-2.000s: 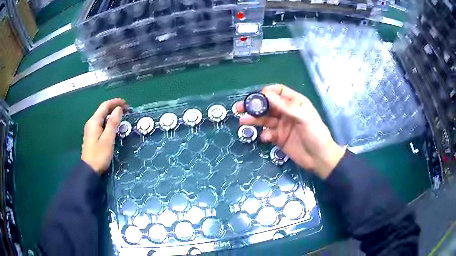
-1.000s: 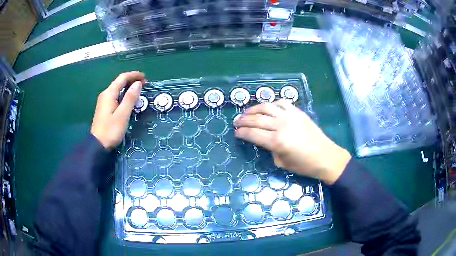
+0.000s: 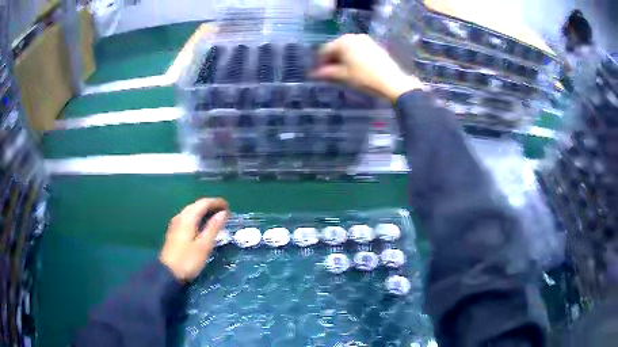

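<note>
The clear working tray (image 3: 271,305) lies flat in front of me on the green mat. Its back row holds several round components (image 3: 305,236), pale side up, and more sit at the right in the rows below. My left hand (image 3: 195,238) is at the tray's back left corner, thumb and fingers curved around the edge by the first component; its hold is unclear. My right hand (image 3: 359,64) is raised over the right part of the filled tray stack (image 3: 271,129), where dark parts stand in rows. Its fingertips are blurred, so I cannot tell if they hold a part.
Tall tray stacks (image 3: 474,74) with dark contents stand at the back right and along the right side. Glaring spare blister trays (image 3: 518,183) lie at the right, partly behind my right sleeve. A brown panel (image 3: 44,81) is at the far left. A person (image 3: 578,30) shows at the upper right.
My right hand has moved from the working tray up to the filled stack. Three components now show in the second row. The view has tilted up; my left hand stays at the tray's corner.
</note>
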